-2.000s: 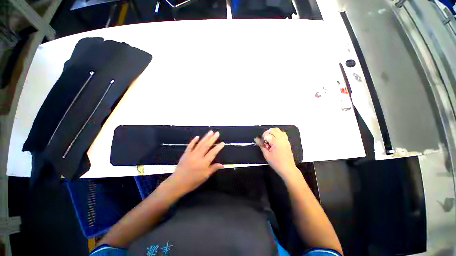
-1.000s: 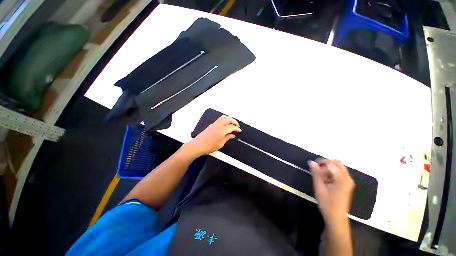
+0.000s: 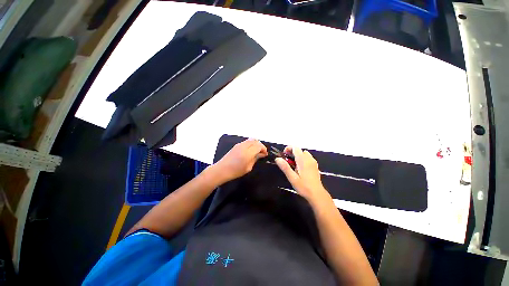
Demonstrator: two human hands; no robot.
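A black zippered panel lies along the front edge of the white table, its pale zipper running lengthwise. My left hand pinches at the panel near the zipper's left end; what its fingertips hold is too small to tell. My right hand holds small snips with metal tips and a bit of red, mostly hidden by the fingers. The tips point left, close to my left fingertips. The middle of the zipper is hidden by my right hand.
Stacked black panels with two zipper lines lie at the table's left, partly over its edge. A blue basket is below the left edge, another blue bin beyond the far edge. A grey metal-edged surface stands at right.
My right hand has moved left along the zipper to near my left hand, and the snips now show. The zipper's right end is uncovered. The view has shifted.
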